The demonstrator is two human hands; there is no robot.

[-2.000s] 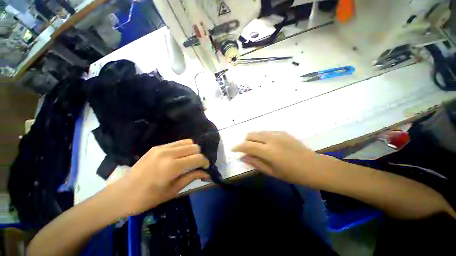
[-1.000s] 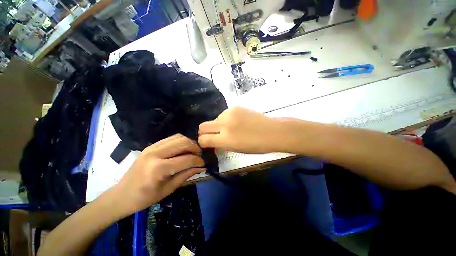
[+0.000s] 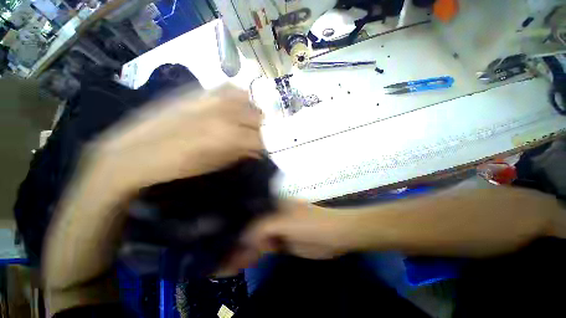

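The black garment piece (image 3: 205, 199) is heaped at the left of the white machine bed and hangs over its front edge, blurred by motion. My left hand (image 3: 226, 124) is blurred and lies over the upper part of the cloth, just left of the presser foot (image 3: 288, 102); its fingertips are hard to make out. My right hand (image 3: 273, 239) is at the cloth's lower right part, in front of the table edge, its fingers bent on the cloth. No cloth shows under the presser foot. The binding tape cannot be told apart from the cloth.
Blue-handled snips (image 3: 428, 85) and a thin dark rod (image 3: 341, 64) lie on the bed right of the foot. The machine head (image 3: 264, 28) stands above. More black cloth (image 3: 46, 180) hangs at far left. A red item (image 3: 498, 172) is below the right edge.
My left hand has moved up and across the cloth towards the foot. My right hand has moved down past the table edge. The cloth has shifted and spread towards me.
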